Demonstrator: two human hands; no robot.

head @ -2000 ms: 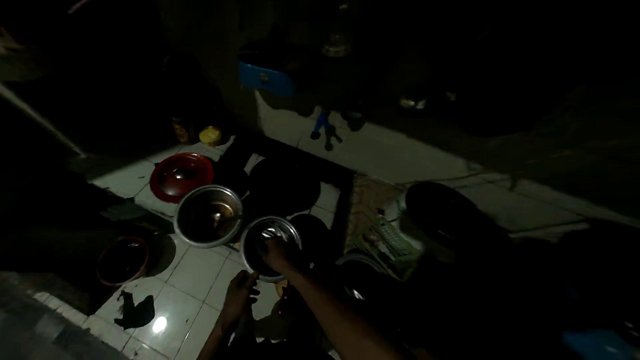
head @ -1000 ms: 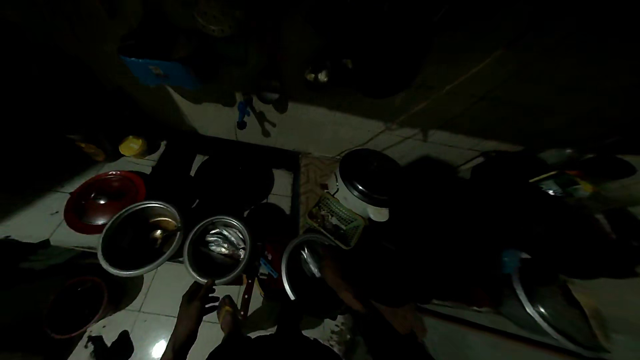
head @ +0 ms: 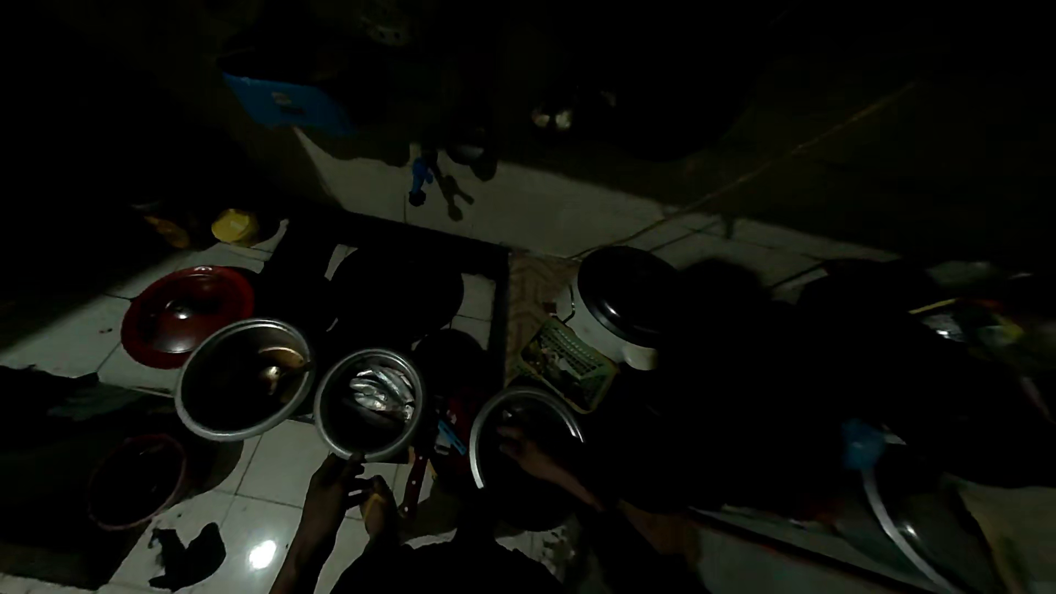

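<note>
The view is very dark. My left hand [head: 337, 488] is at the near rim of a metal bowl [head: 324, 429] that holds several small silvery fish [head: 382, 393]; whether it grips the rim is unclear. My right hand [head: 528, 454] reaches into another metal bowl [head: 480, 462] on the right, its fingers in shadow. A knife with a riveted red-brown handle [head: 414, 487] lies between the two bowls. To the left, a larger metal bowl [head: 188, 412] holds a pale object in dark contents. Just right of my left hand is a small yellowish-brown thing [head: 375, 505], partly in shadow.
A red lid or basin [head: 188, 309] lies on the tiles at left, above a dark reddish tub [head: 136, 483]. Beyond my right hand stand a pale pot with a dark lid [head: 627, 293] and a green patterned tray or packet [head: 569, 367]. A blue container [head: 285, 103] is farther back.
My right hand has moved from the fish bowl to the bowl on the right. The fish in the middle bowl now show. My left hand stays near that bowl's rim. The view has shifted.
</note>
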